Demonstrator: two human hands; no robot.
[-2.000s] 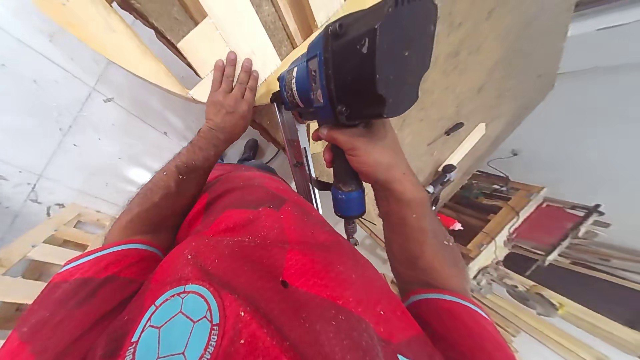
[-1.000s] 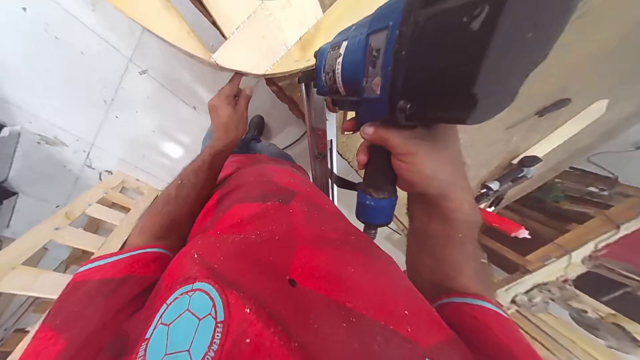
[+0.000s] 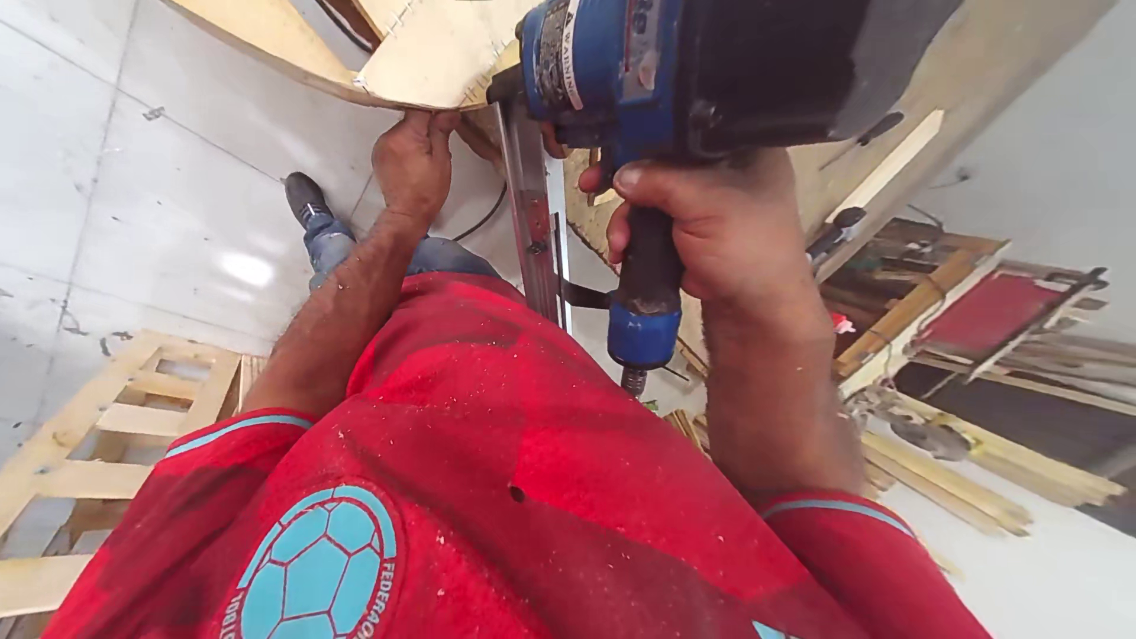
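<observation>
My right hand (image 3: pixel 710 222) is wrapped around the black grip of a blue and black pneumatic stapler (image 3: pixel 612 80), held upright, with a long metal magazine below its nose. The nose is at the edge of a curved wooden panel (image 3: pixel 426 67) at the top, which bears rows of staples along its joints; whether it touches the wood cannot be told. Just left of the nose, my left hand (image 3: pixel 413 169) is at the panel's lower edge, thumb and fingers drawn together there. Whether they pinch the edge is unclear.
Slatted wooden frames (image 3: pixel 89 470) lie at the lower left. On the right, a worktop (image 3: pixel 958 106) carries a wooden strip (image 3: pixel 887 169) and dark tools. Beyond it are a wooden crate-like frame (image 3: pixel 923 306) and stacked wood strips (image 3: pixel 950 470). A cable (image 3: pixel 486 213) hangs behind the stapler.
My left hand, flat on top of the panel two seconds ago, has moved down to its lower edge. The right hand has kept hold of the stapler near the panel's edge.
</observation>
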